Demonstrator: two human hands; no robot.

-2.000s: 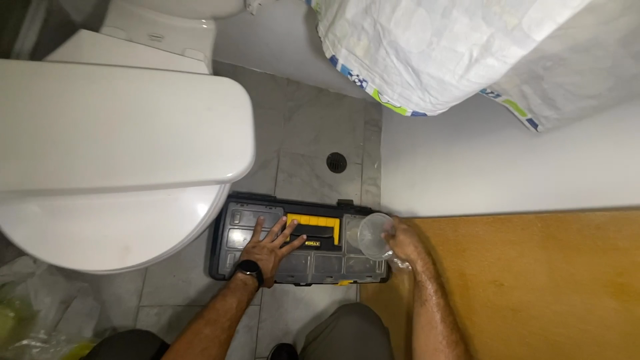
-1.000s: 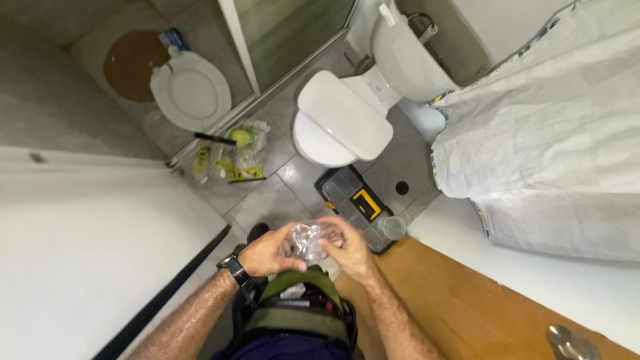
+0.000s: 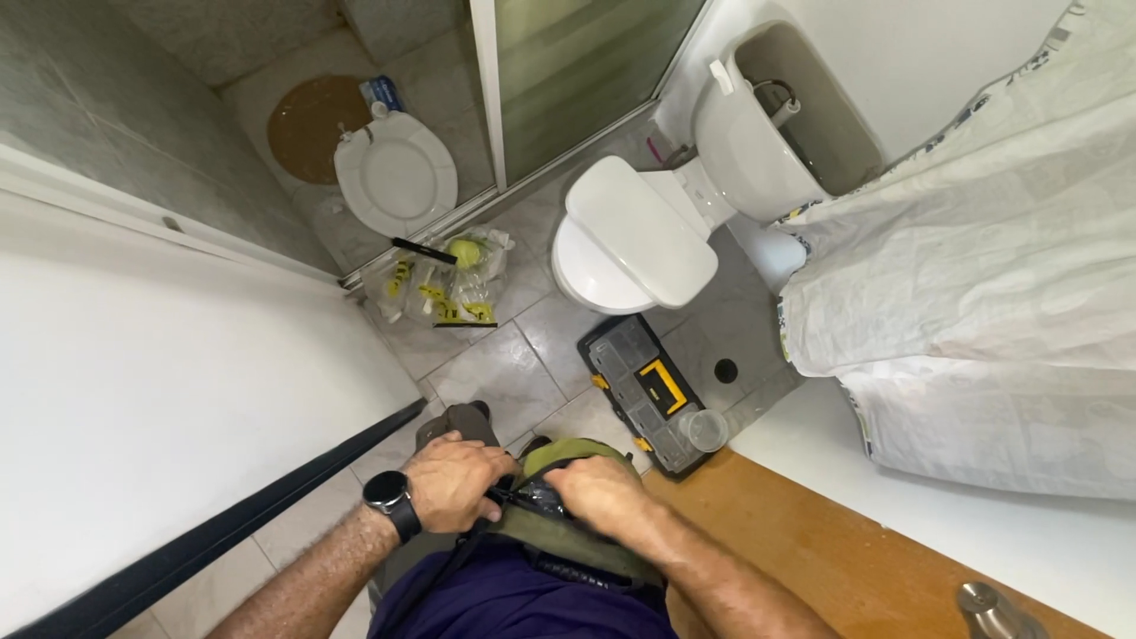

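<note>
A green fabric bag [image 3: 577, 532] with a zipper lies against my body at the bottom. My left hand [image 3: 457, 479], with a black watch on its wrist, grips the zipper edge of the bag at its left end. My right hand [image 3: 596, 493] reaches with its fingers into the bag's opening, where clear crinkled plastic [image 3: 543, 497] shows; its fingertips are hidden. Beyond the right hand, a black and yellow toolbox [image 3: 632, 377] with a clear compartment lid rests on the floor. A clear round plastic container [image 3: 707, 431] sits on its near right corner.
A toilet [image 3: 639, 232] with an open tank [image 3: 803, 106] stands ahead. A toilet seat [image 3: 397, 173] lies in the shower area. Plastic packaging [image 3: 453, 280] is on the floor tiles. A curtain [image 3: 967, 266] hangs right, above an orange-brown wooden surface [image 3: 799, 541] and a floor drain [image 3: 726, 370].
My hands have left the toolbox and the round container. A second ago both held crinkled clear plastic above the bag; now they are at the bag's opening. The view has widened.
</note>
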